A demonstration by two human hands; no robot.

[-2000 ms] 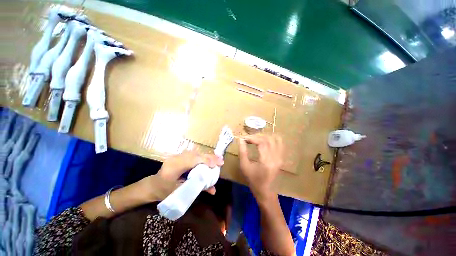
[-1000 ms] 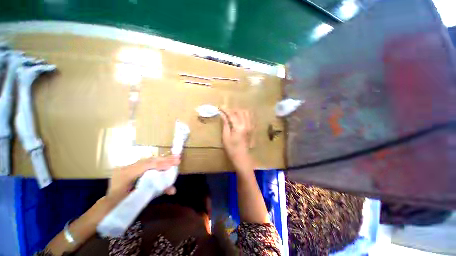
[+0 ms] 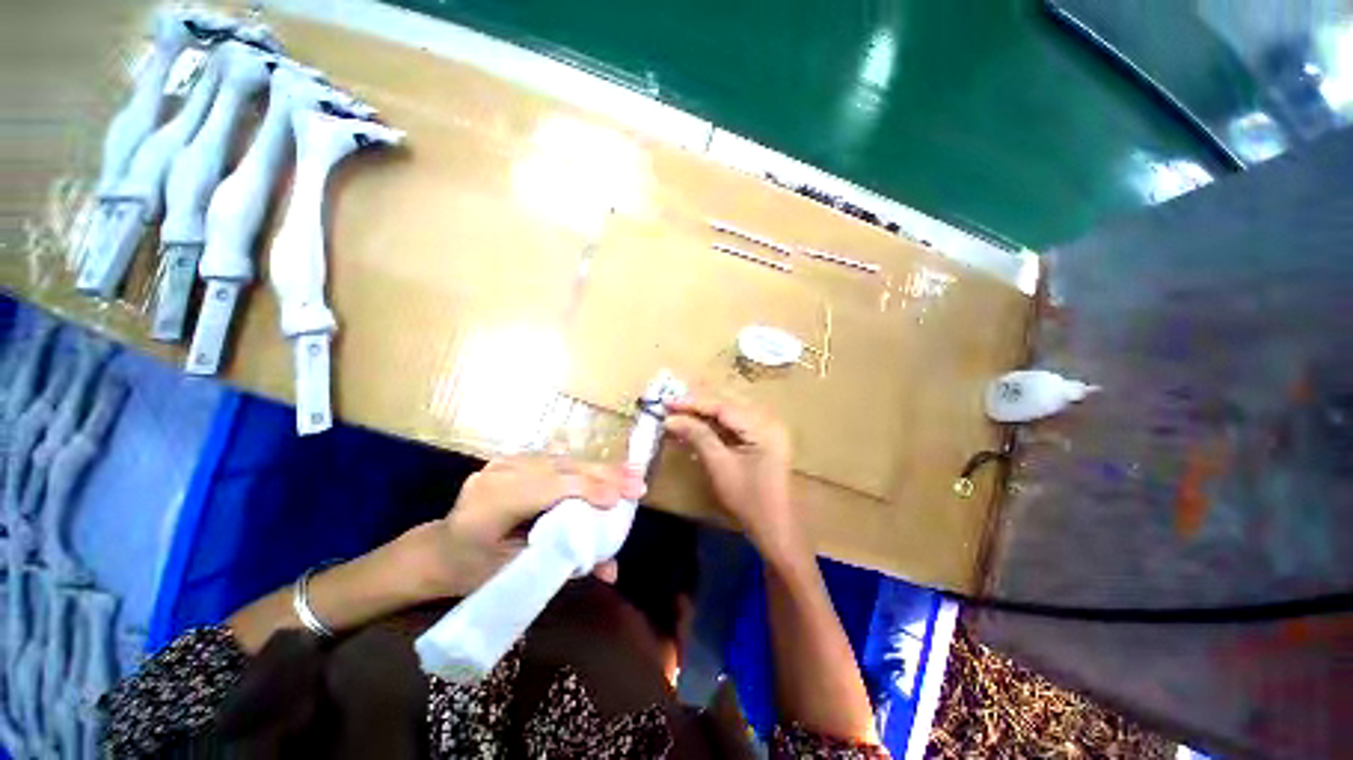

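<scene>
My left hand (image 3: 527, 505) is closed around the middle of a pale grey-white handle-like moulding (image 3: 482, 606), its wide end toward me and its narrow head over the bench. My right hand (image 3: 742, 453) has its fingertips together at that head, pinching a small dark curved strip (image 3: 652, 405) that lies across it. The fingers hide part of the strip. A white glue dish (image 3: 770, 346) sits on the cardboard mat (image 3: 853, 423) beyond my right hand, with thin pale sticks beside it.
Several finished-looking mouldings (image 3: 303, 245) lie at the left. A white dropper bottle (image 3: 1034, 397) and few dark strips (image 3: 984, 462) lie at the right, beside a scuffed cabinet (image 3: 1187, 431). Blue totes stand below the bench; a green conveyor (image 3: 772, 89) runs behind.
My right hand has moved from near the dish to the moulding's head, where a dark strip now shows. Fewer dark strips lie at the right. My left hand keeps its hold; the camera view has shifted.
</scene>
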